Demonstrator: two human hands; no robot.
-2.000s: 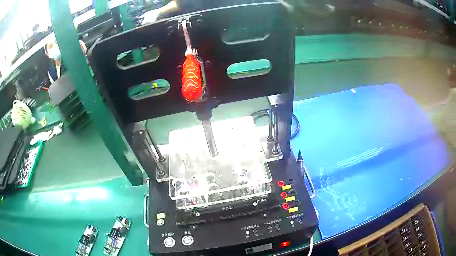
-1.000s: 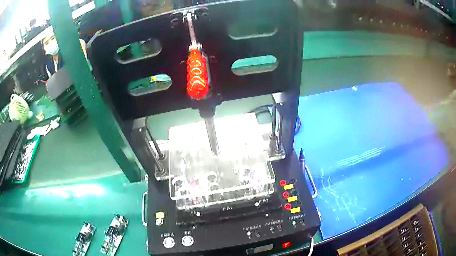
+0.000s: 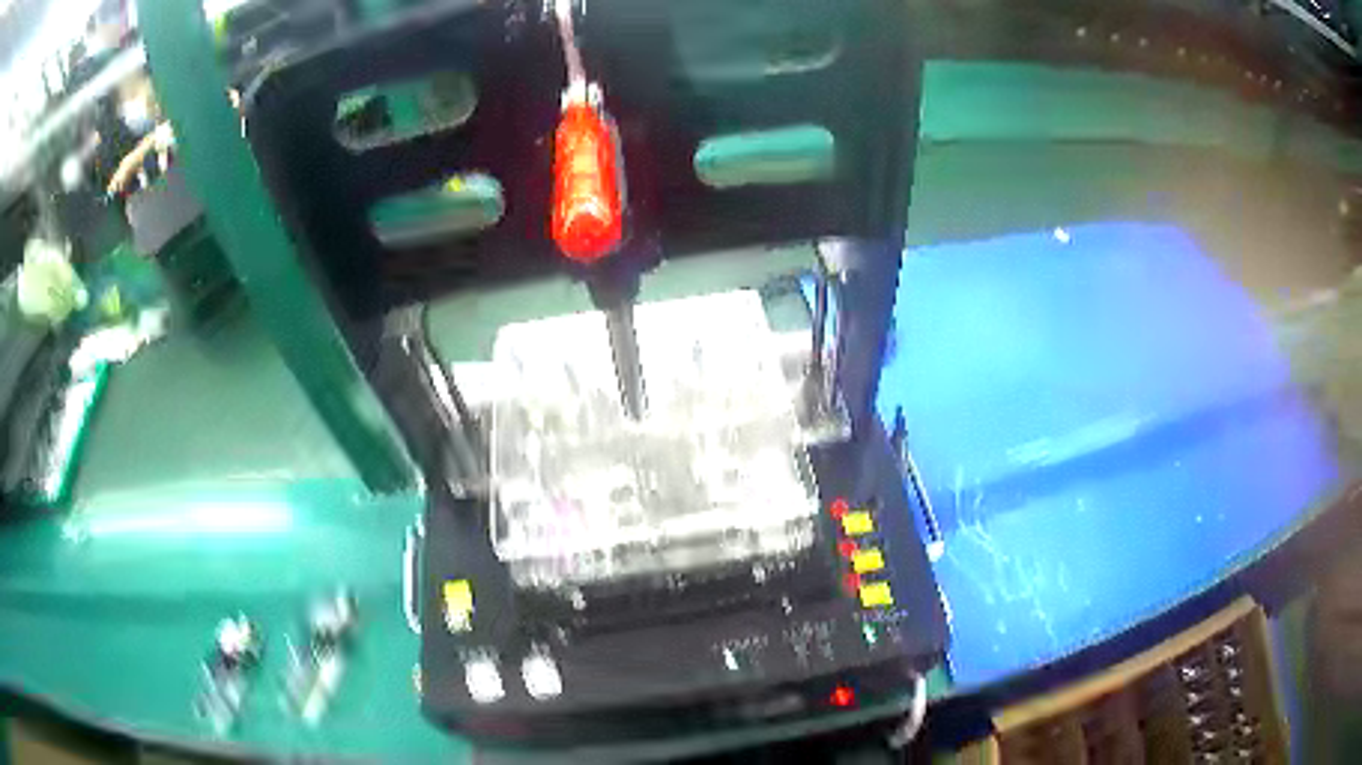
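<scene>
The black test fixture (image 3: 598, 673) stands in the middle of the view. Its toggle clamp handle (image 3: 587, 183), bright red-orange, hangs in front of the upright slotted plate. The clear press plate (image 3: 650, 448) glares white over the board nest; whatever is under it is hard to make out. Two circuit boards lie side by side on the green mat left of the fixture, a left one (image 3: 229, 665) and a right one (image 3: 321, 655), both blurred. Neither of my hands is in view.
A blue mat (image 3: 1105, 448) lies right of the fixture. A partitioned carton (image 3: 1150, 702) with board ends is at the lower right. A green post (image 3: 262, 254) rises at left. A carton edge shows at the lower left. A person's hand (image 3: 147, 157) is blurred at the upper left.
The view has shifted, so the fixture and boards sit higher in the picture, and it is blurred. A small green light shows at the fixture's front right. The clamp and plate look unchanged.
</scene>
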